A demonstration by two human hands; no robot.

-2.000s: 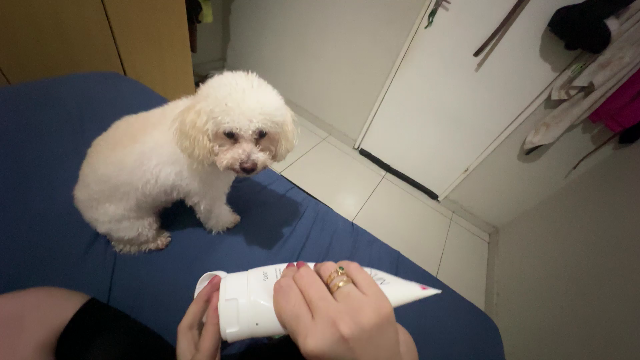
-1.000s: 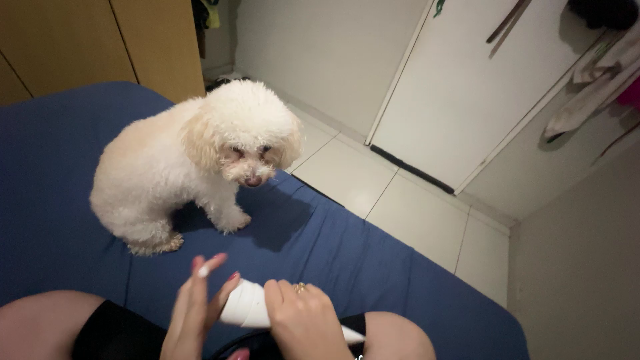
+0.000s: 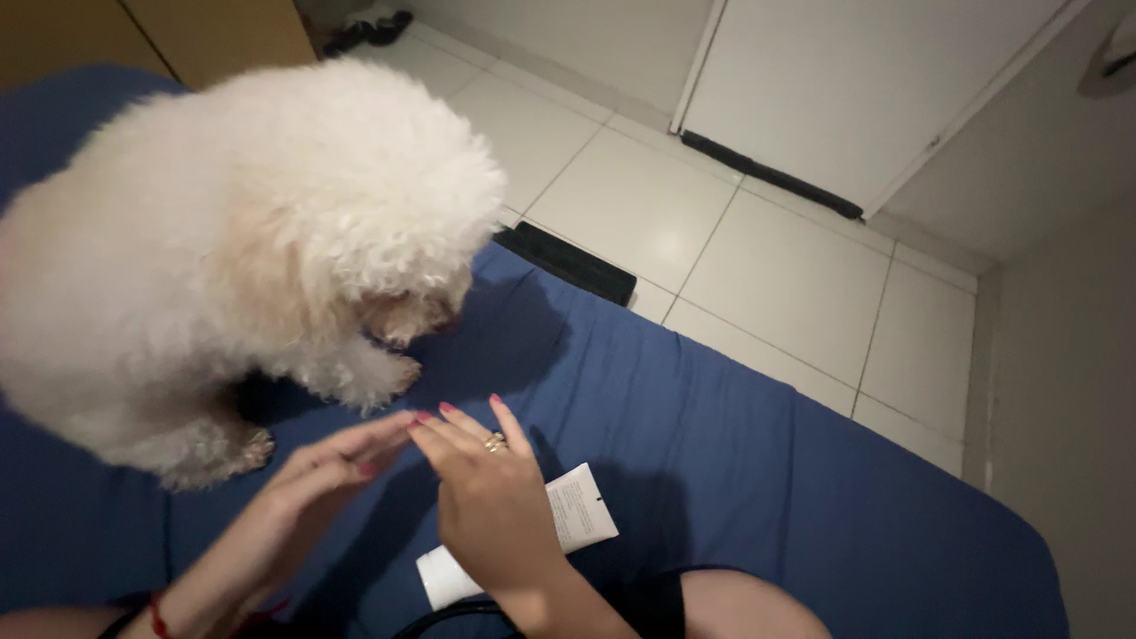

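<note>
My left hand (image 3: pixel 333 470), with a red string bracelet at the wrist, is held above the blue bed sheet (image 3: pixel 737 461), its fingertips meeting those of my right hand (image 3: pixel 493 497). The right hand wears gold rings, and its fingers are spread apart. Neither hand holds anything. Below the right hand, a white squeeze tube (image 3: pixel 581 508) with printed writing lies on the sheet, its middle hidden by that hand. A white curly-haired dog (image 3: pixel 293 222) is on the bed just beyond my left hand, head lowered towards the hands.
Past the bed's edge, a dark flat object (image 3: pixel 577 266) is by the tiled floor (image 3: pixel 621 195). A white door (image 3: pixel 843 89) with a dark draught strip (image 3: pixel 772 176) at its foot stands behind. A wooden cabinet (image 3: pixel 222 40) is at the upper left, with dark shoes (image 3: pixel 368 34) beside it.
Both hands held the tube earlier; now it lies on the sheet and the hands touch at the fingertips. The dog has come nearer and lowered its head. The view has tilted down.
</note>
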